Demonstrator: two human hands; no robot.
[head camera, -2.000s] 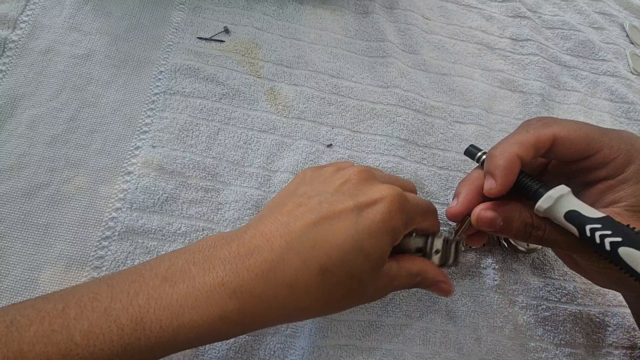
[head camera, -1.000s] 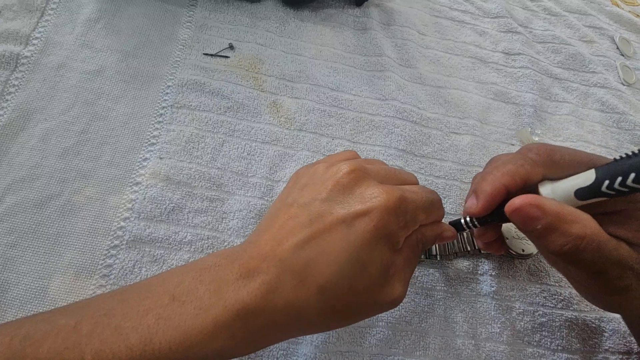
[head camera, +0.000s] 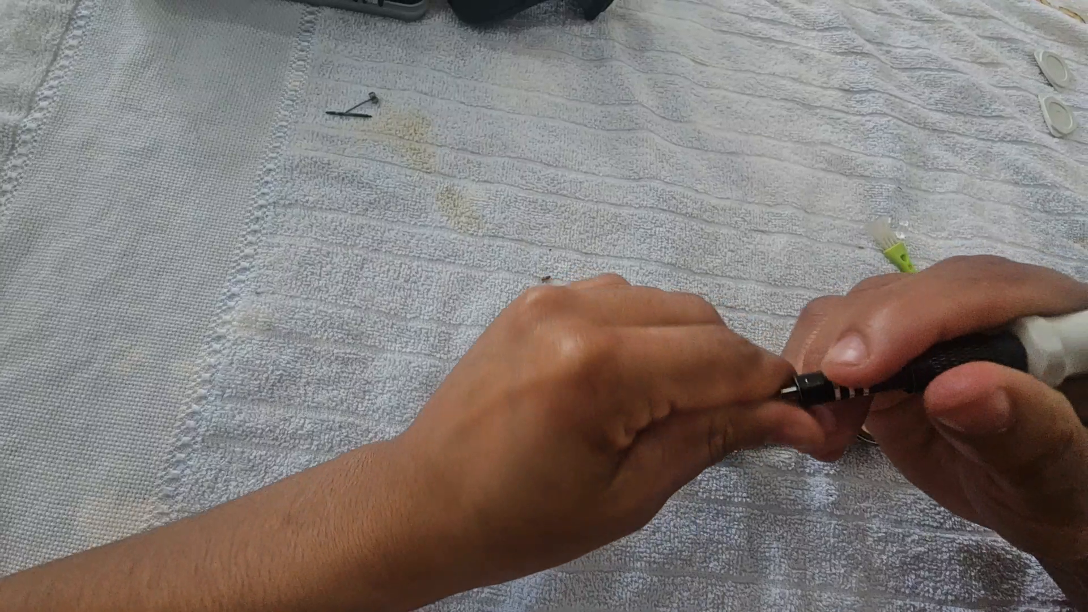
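My right hand (head camera: 969, 382) holds a black and white precision screwdriver (head camera: 960, 361), its black collar and tip pointing left toward my left fingertips. My left hand (head camera: 612, 408), back upward, pinches around the screwdriver's tip. The metal link watch seen earlier is almost wholly hidden by the hands; only a thin curved metal edge (head camera: 866, 436) shows below the right fingers. Just above the right hand lies a small brush (head camera: 897, 251) with a green ferrule and pale bristles.
A ribbed white towel (head camera: 637, 204) covers the surface. Small dark pins (head camera: 350, 110) lie at upper left, a tiny dark piece (head camera: 546, 279) above my left hand. Two pale discs (head camera: 1056, 115) rest at the right edge; dark objects (head camera: 510, 10) stand at the top.
My left fingers have closed in around the screwdriver's tip, and the watch that showed between the hands is now mostly covered. The green brush has come into sight.
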